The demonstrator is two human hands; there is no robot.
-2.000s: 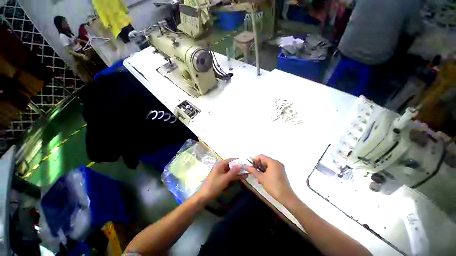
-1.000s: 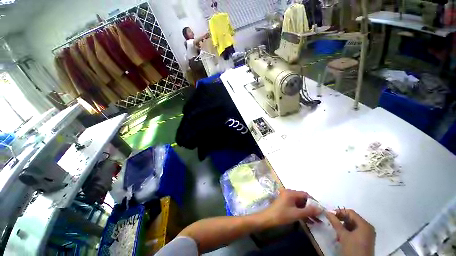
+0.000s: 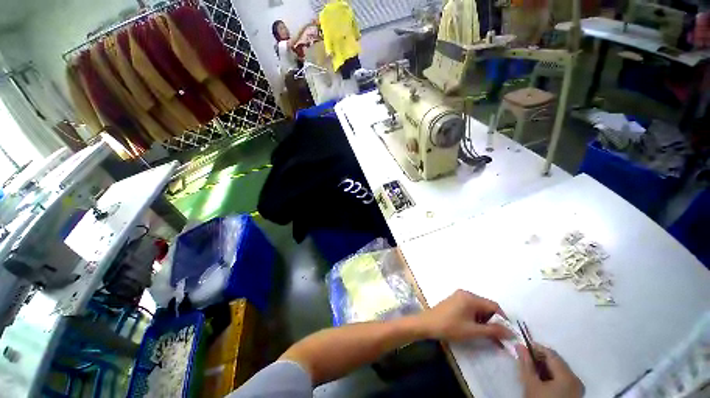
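My left hand (image 3: pixel 472 317) is at the front edge of the white table (image 3: pixel 483 256), its fingertips closed on a small white fabric piece (image 3: pixel 510 333). My right hand (image 3: pixel 547 371), near the bottom edge, holds dark, slim thread snips (image 3: pixel 526 336) with the blades pointing up, beside the fabric piece. The right fingertips are close to or touching the piece; which cannot be told. A loose pile of small cream pieces (image 3: pixel 580 266) lies on the table beyond my hands, to the right.
A cream sewing machine (image 3: pixel 424 128) stands at the table's far end, with a switch box (image 3: pixel 395 197) nearer. Blue bins (image 3: pixel 265 260) and a plastic-lined bin (image 3: pixel 374 288) stand left. Dark cloth (image 3: pixel 315 175) hangs by the table. A person (image 3: pixel 286 58) stands at the back.
The view has swung left since the first frame and shifted slightly since the second. The snips now point upward and show more clearly. Both hands stay together at the fabric piece.
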